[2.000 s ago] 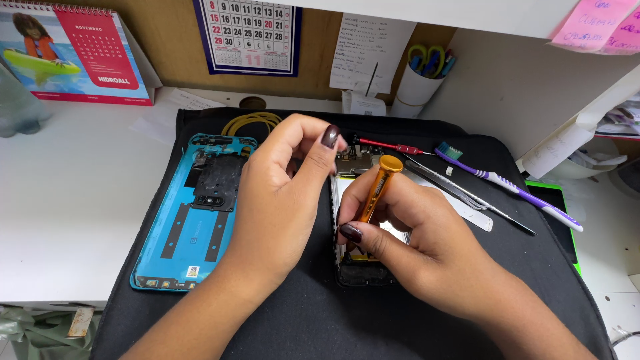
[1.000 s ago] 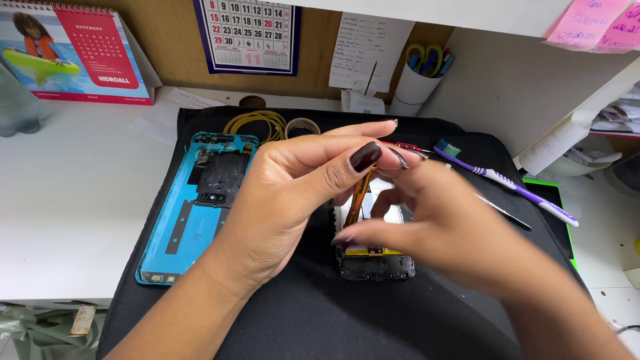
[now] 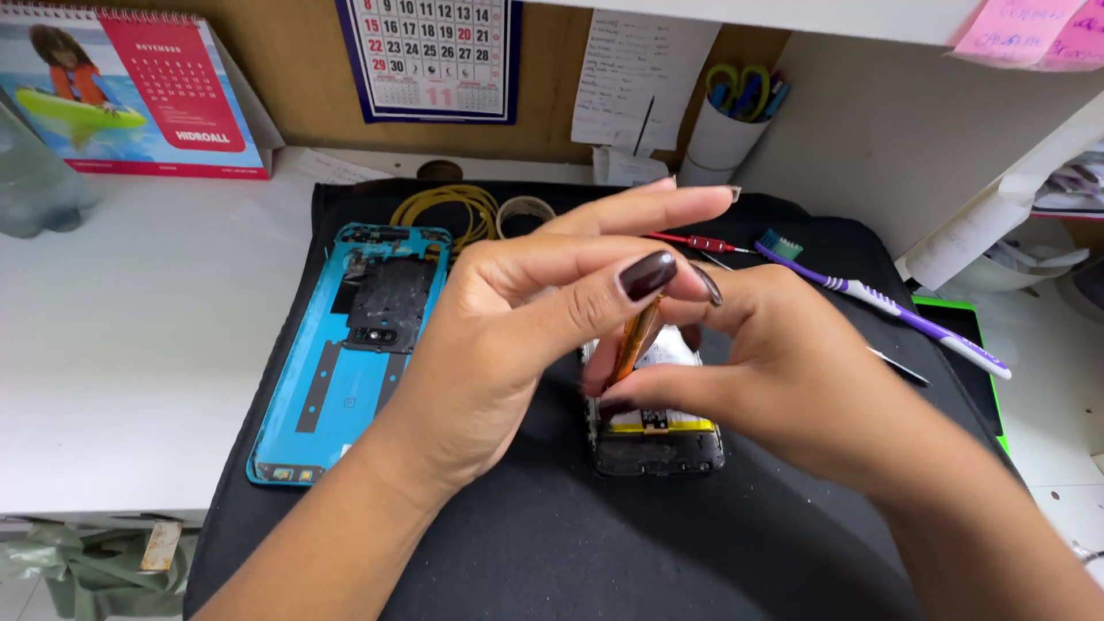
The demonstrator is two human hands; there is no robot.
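Observation:
My right hand (image 3: 759, 354) grips an orange precision screwdriver (image 3: 636, 341) above an opened phone body (image 3: 660, 448), whose battery and yellow strip show under my fingers. The screwdriver's tip is hidden. My left hand (image 3: 535, 345) is raised over the phone's upper part, thumb and index fingertip together near the screwdriver's top, the other fingers extended; whether something small is pinched there cannot be told. On the left lies a blue phone back cover (image 3: 345, 397), inner side up, with a black plastic part on it, partly behind my left hand.
Behind my hands lie a coil of yellow cable (image 3: 444, 207), a tape roll (image 3: 524, 207) and a red-handled tool (image 3: 707, 244). A purple and white toothbrush (image 3: 880, 300), a thin metal tool (image 3: 899, 366) and a green-edged black item (image 3: 957, 332) are at the right. All rest on or beside a black mat (image 3: 535, 552).
Two seconds ago the screwdriver's orange cap showed above my right hand. Since then my left hand has moved right to its top, its fingers now over the cap.

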